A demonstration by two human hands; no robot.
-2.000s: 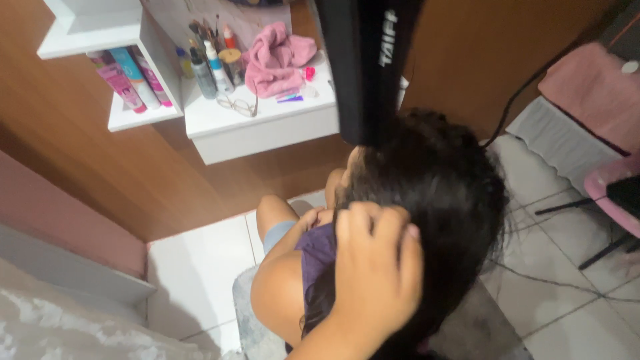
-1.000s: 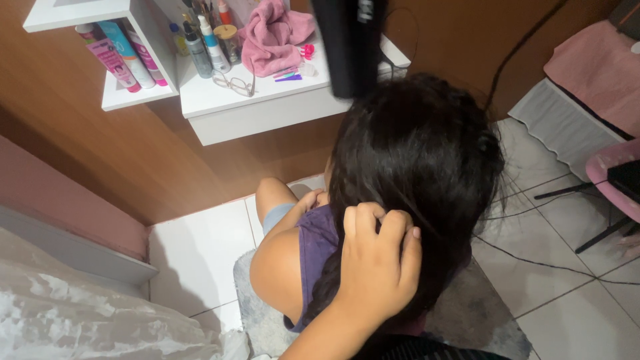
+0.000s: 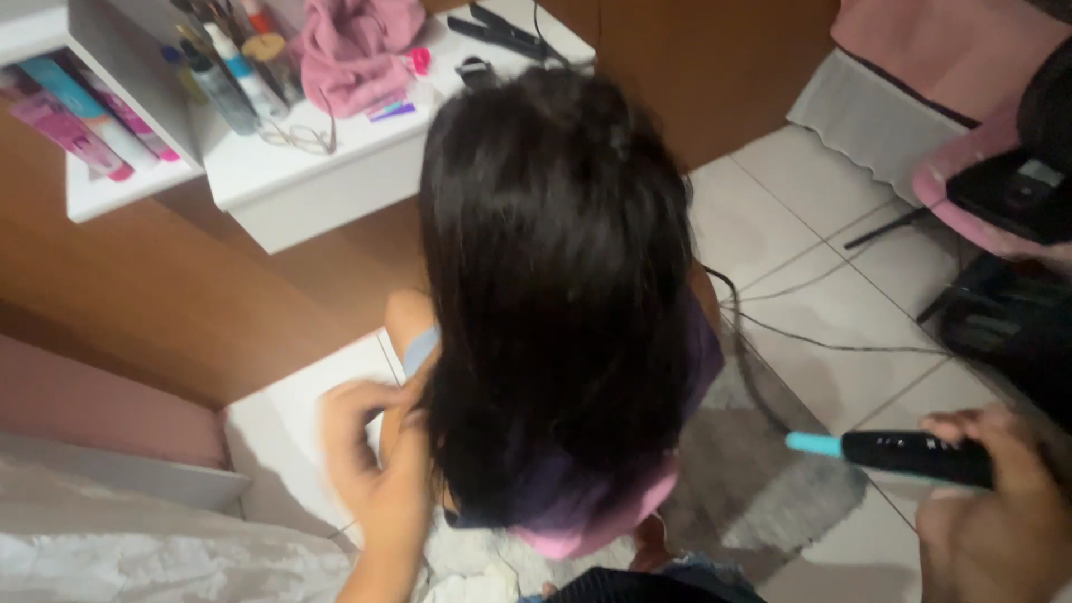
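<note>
A seated person's long dark hair [image 3: 557, 276] fills the middle of the view, hanging down the back over a purple top [image 3: 703, 352]. My left hand [image 3: 381, 452], blurred, is at the left edge of the hair with its fingers curved apart; it seems to touch the outer strands. At the lower right my right hand [image 3: 992, 486] is closed around the handle of a black corded hair tool [image 3: 917, 456]. The tool has a turquoise end with a black cord [image 3: 741, 352] running from it, and it points left, apart from the hair.
A white shelf table [image 3: 327, 180] in front bears a pink cloth [image 3: 356, 59], eyeglasses [image 3: 301, 136], bottles [image 3: 222, 88] and a black flat iron [image 3: 498, 33]. Cables [image 3: 846, 345] cross the tiled floor. A pink chair [image 3: 938, 197] stands right, and a grey rug [image 3: 754, 469] lies below.
The black hair dryer above the head has left the view, and my right hand now shows with the corded tool. My left hand has moved from atop the hair to its left edge.
</note>
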